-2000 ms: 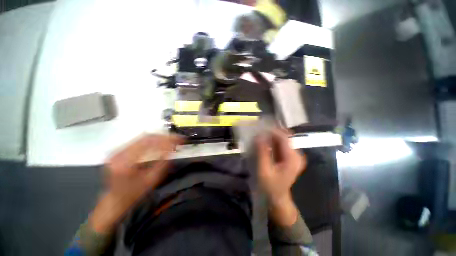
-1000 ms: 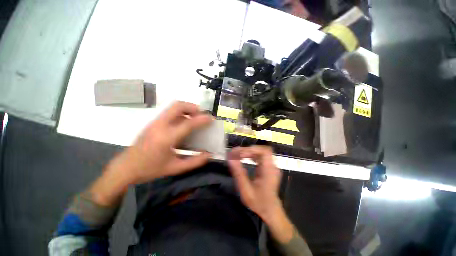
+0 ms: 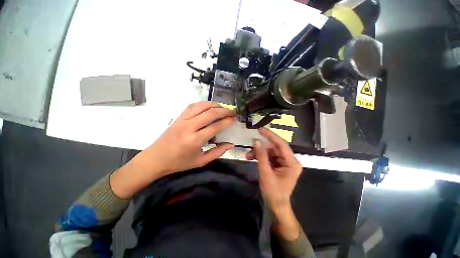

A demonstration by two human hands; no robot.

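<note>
A thin grey-beige work piece [image 3: 236, 134] lies flat on the machine bed under the dark machine head [image 3: 248, 95]. My left hand [image 3: 194, 135] is bare and grips its left end, fingers on top and thumb at the front edge. My right hand [image 3: 276, 164] is bare and pinches its right end near the front edge of the bed. The far edge of the piece is hidden by the head and my fingers. Parts of the yellow tape strips [image 3: 283, 120] show beside it.
A left stack [image 3: 106, 90] of grey pieces lies on the white tabletop [image 3: 151, 35]. A right stack [image 3: 334, 123] lies on the black bed near the warning label [image 3: 366, 93]. The cylindrical upper part [image 3: 323, 75] and thick machine arm [image 3: 348, 25] rise at right. A blue fitting [image 3: 379, 170] is at the table corner.
My left hand has moved the work piece right and onto the bed under the head. My right hand has moved slightly right and now holds its right end. The view has shifted slightly.
</note>
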